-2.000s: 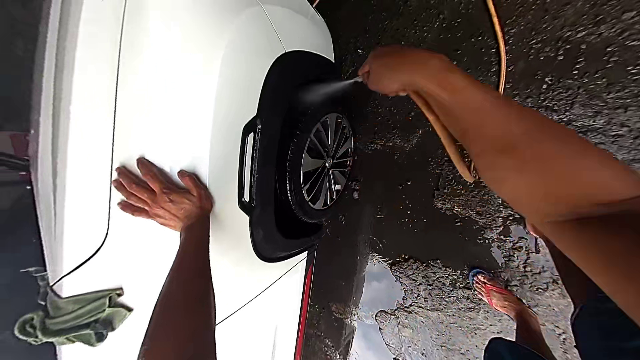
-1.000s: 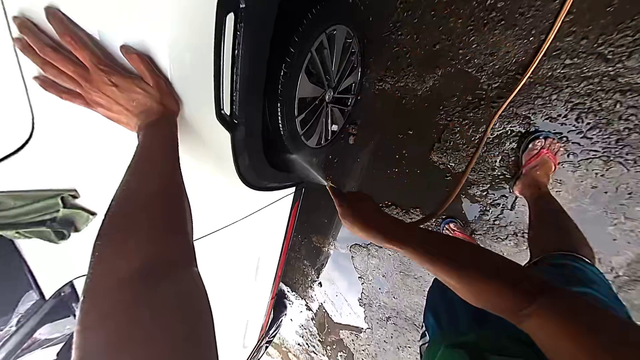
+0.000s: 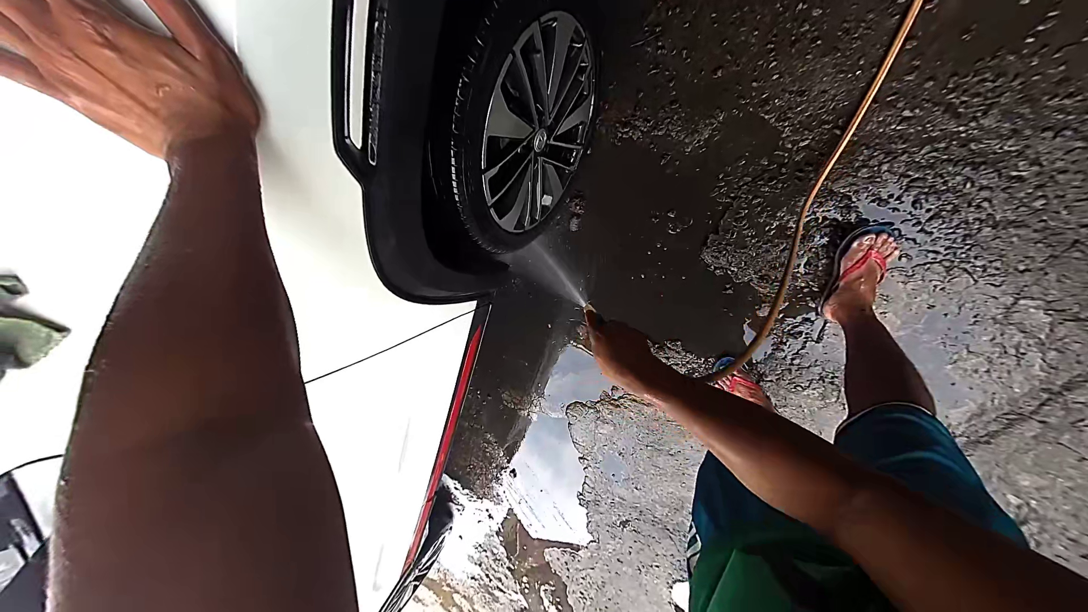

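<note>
My right hand (image 3: 625, 348) is closed round the end of an orange-brown hose (image 3: 803, 217). A spray of water (image 3: 557, 270) leaves it and reaches the lower edge of the black tire (image 3: 463, 161), beside the multi-spoke alloy wheel (image 3: 540, 140). My left hand (image 3: 153, 81) lies with spread fingers on the white car body panel (image 3: 297, 221), holding nothing; its fingertips are cut off by the frame. Between panel and tire runs the black wheel arch trim (image 3: 395, 229). A green cloth (image 3: 30, 336) rests on the car at the left edge.
Wet, rough ground (image 3: 1003, 280) with puddles (image 3: 544, 467) lies beside the car. The hose curves past my feet in flip-flops (image 3: 863, 263). A red strip (image 3: 450, 425) runs along the car's lower side. Part of a window (image 3: 17, 527) shows at lower left.
My right hand and the spray have moved from one side of the wheel, two seconds ago, to its other side. My left hand stays on the white panel. The view has come closer to the car.
</note>
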